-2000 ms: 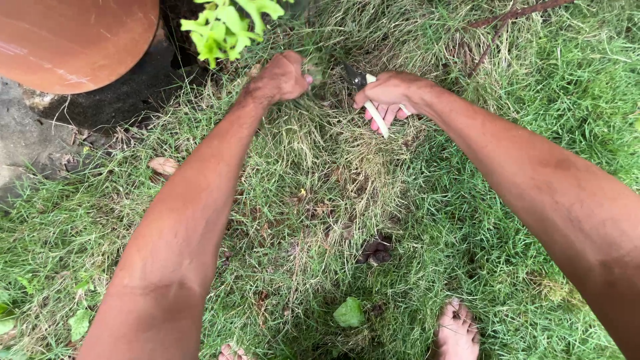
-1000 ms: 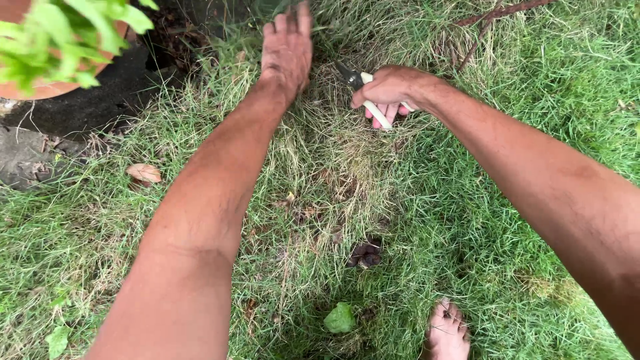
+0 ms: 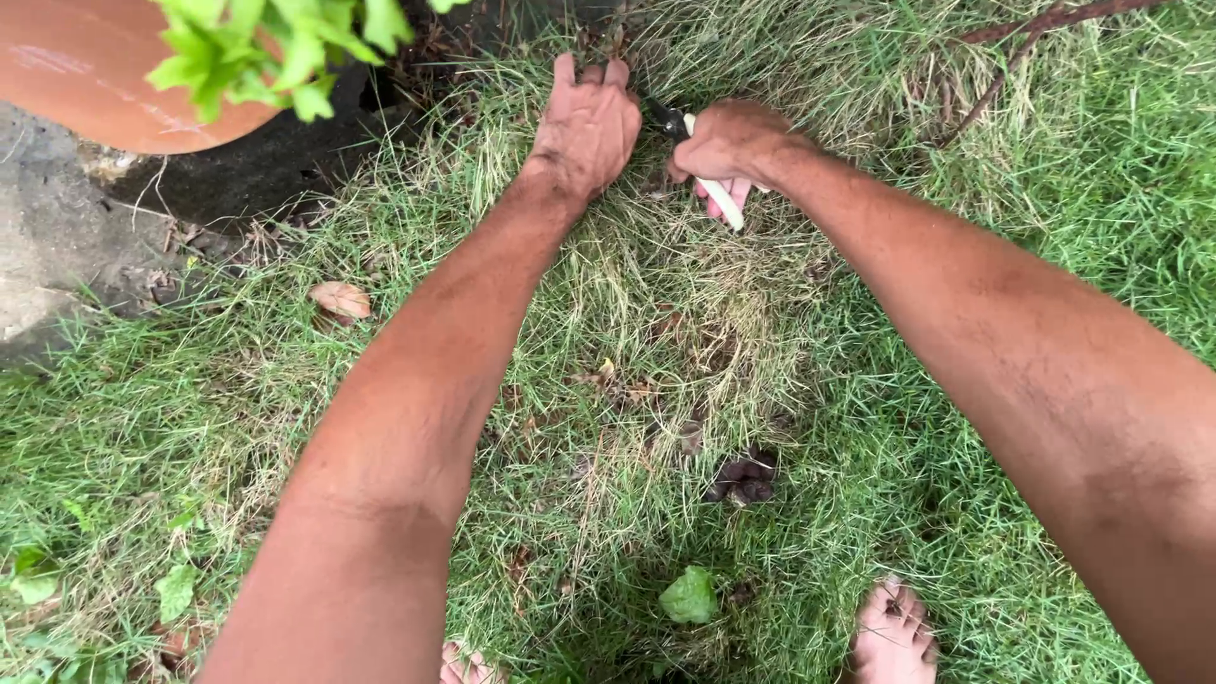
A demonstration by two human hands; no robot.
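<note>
My right hand (image 3: 736,147) is closed around the pale handles of a pair of pruning shears (image 3: 719,198), whose dark blades point up and left toward my other hand. My left hand (image 3: 591,123) is in the grass just left of the blades, back up, with its fingers reaching away from me. Its fingertips are partly out of sight, so whether it grips any grass cannot be told. Long, partly dry grass (image 3: 703,275) lies flattened below and around both hands.
A terracotta pot (image 3: 142,85) on a dark base stands at upper left, with a leafy green plant (image 3: 247,47) in front. A rusty metal rod (image 3: 1064,19) crosses the upper right. A dark clump (image 3: 746,477) and a green leaf (image 3: 689,596) lie nearer my bare feet (image 3: 893,636).
My left hand was spread farther forward one second ago and has drawn back beside the shears' blades. My right hand still holds the shears in about the same place.
</note>
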